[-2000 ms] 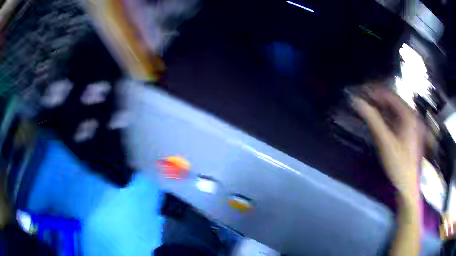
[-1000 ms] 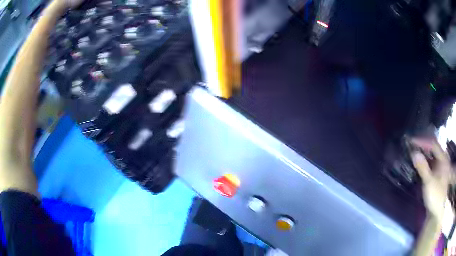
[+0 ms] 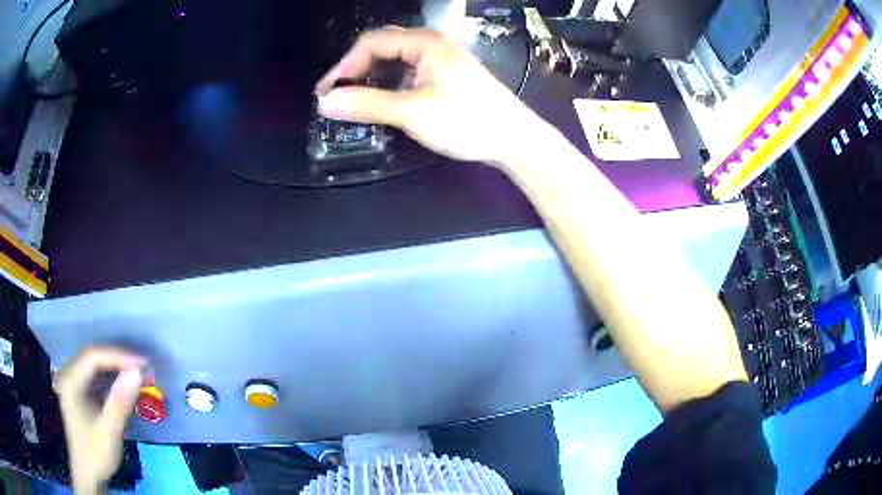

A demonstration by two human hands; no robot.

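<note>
A clear, metallic-looking fixture (image 3: pixel 350 150) sits on the black rotary table (image 3: pixel 280 145), near its thin curved edge line. My right hand (image 3: pixel 411 92) is over the fixture, thumb and index finger close together at its upper left. The fingers hide whether a part is between them. My left hand (image 3: pixel 95 401) is blurred at the lower left, fingers curled, beside the red emergency stop (image 3: pixel 151 404). I cannot tell whether it holds anything.
The grey panel (image 3: pixel 416 329) carries a white button (image 3: pixel 201 396) and an orange button (image 3: pixel 261 393). A yellow bar with a pink strip (image 3: pixel 793 106) stands right of a warning label (image 3: pixel 629 129). Black trays (image 3: pixel 774 300) lie at right, a white fan grille (image 3: pixel 406 476) below.
The view has swung right and levelled. My left hand has moved from the left trays to beside the emergency stop. My right hand is still at the fixture, now seen more clearly.
</note>
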